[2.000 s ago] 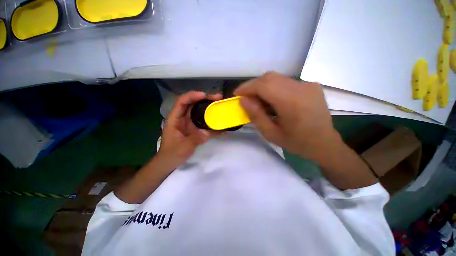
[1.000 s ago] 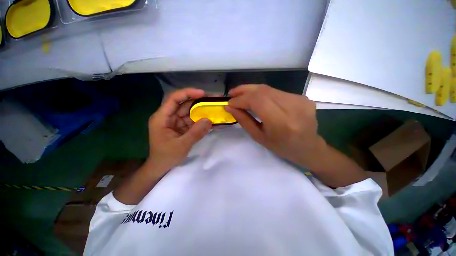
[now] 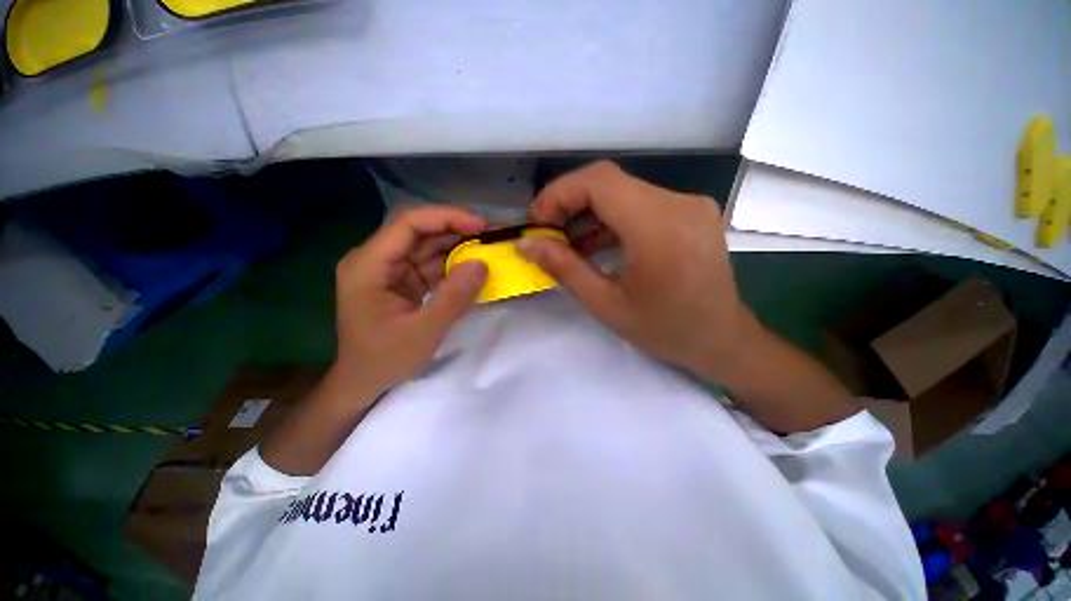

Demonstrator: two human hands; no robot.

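A black shell [image 3: 505,233] with a yellow insert [image 3: 507,272] in it is held over my lap, yellow side facing me. The black rim shows along the far edge. My left hand [image 3: 405,288] grips its left end, thumb on the yellow. My right hand [image 3: 640,264] grips its right end, thumb on the yellow near the rim. The fingers behind the shell are partly hidden. How fully the insert sits in the shell cannot be told.
Fitted cases [image 3: 56,33] in a clear blister tray [image 3: 147,26] are at the top left. White sheets [image 3: 904,106] at the right bear loose yellow inserts [image 3: 1036,167]. An open cardboard box [image 3: 945,358] is on the floor at the right, and closed cardboard [image 3: 194,505] at the lower left.
The yellow insert, first held over the shell by my right hand, now lies in it. Both hands now grip the ends, and the case is tilted differently. The view has shifted slightly.
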